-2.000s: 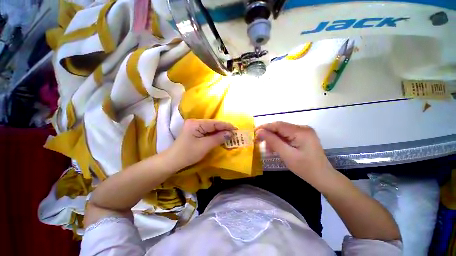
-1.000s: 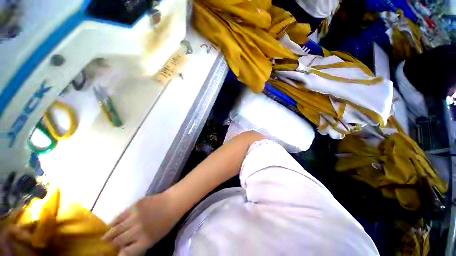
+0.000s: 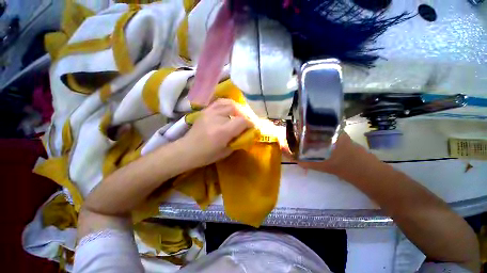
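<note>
Mustard-yellow fabric (image 3: 250,184) hangs over the white machine bed below the lamp glow, with a small printed label (image 3: 267,138) at its upper part. My left hand (image 3: 219,130) grips the yellow fabric just left of the label. My right hand (image 3: 331,157) is at the right of the glow, its fingers mostly hidden behind the shiny chrome plate (image 3: 320,109) on the white sewing machine head (image 3: 261,64). The needle and presser foot are not visible.
White fabric with yellow strips (image 3: 101,125) is piled at the left. A pink cloth strip (image 3: 212,58) and dark blue frayed threads (image 3: 342,26) hang at the machine head. A tan paper label (image 3: 470,147) lies at the right. Dark red cloth (image 3: 18,197) is at the lower left.
The view swung right, then back over the machine. Compared with two seconds ago, the yellow fabric and label are under the lamp glow, and the machine head covers part of my right hand.
</note>
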